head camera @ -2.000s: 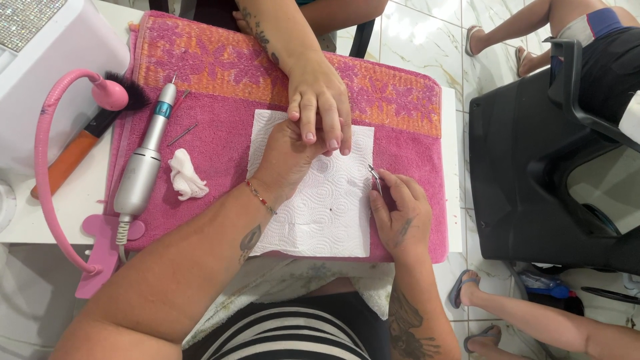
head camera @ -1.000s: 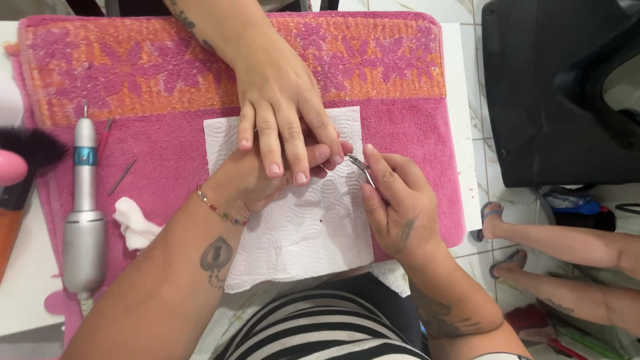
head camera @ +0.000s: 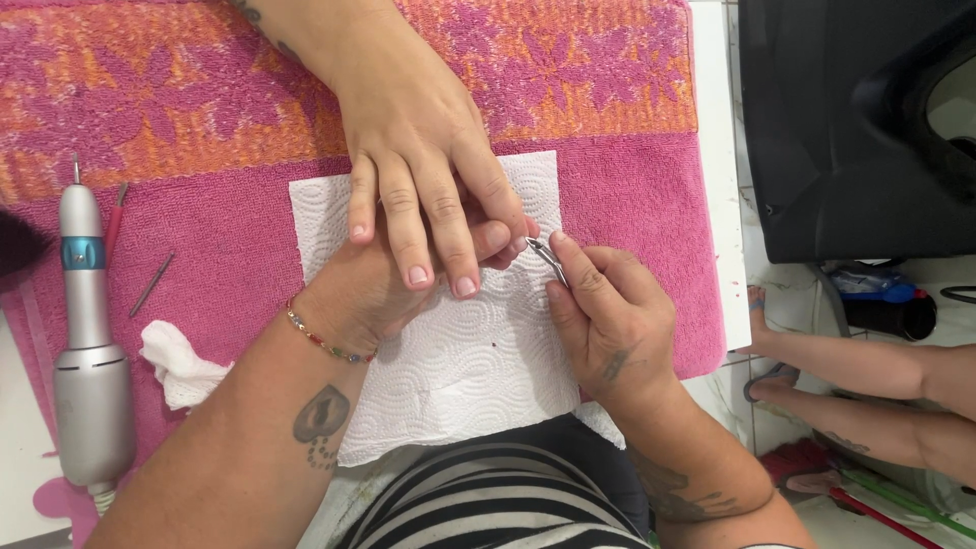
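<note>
My left hand (head camera: 381, 293), with a beaded bracelet at its wrist, lies under another person's hand (head camera: 427, 175) and grips one of its fingers near the tip. My right hand (head camera: 610, 313) holds a metal cuticle nipper (head camera: 550, 261), its jaws at that fingertip's nail. Beneath both lies a white embossed paper towel (head camera: 473, 381) on a pink and orange towel (head camera: 633, 191). The other person's remaining fingers are spread, palm down, over my left hand. My left palm is mostly hidden.
At left on the towel are a silver electric nail drill (head camera: 91, 396), a thin red-handled tool (head camera: 114, 225), a small metal rod (head camera: 152, 285) and a crumpled white wipe (head camera: 179, 366). A black brush edge shows far left. At right stand a black chair part (head camera: 808, 137) and another person's legs (head camera: 862, 374).
The nipper in my right hand has moved from beside the other person's hand to a fingertip. My left hand now holds that finger apart from the others. The view has moved closer.
</note>
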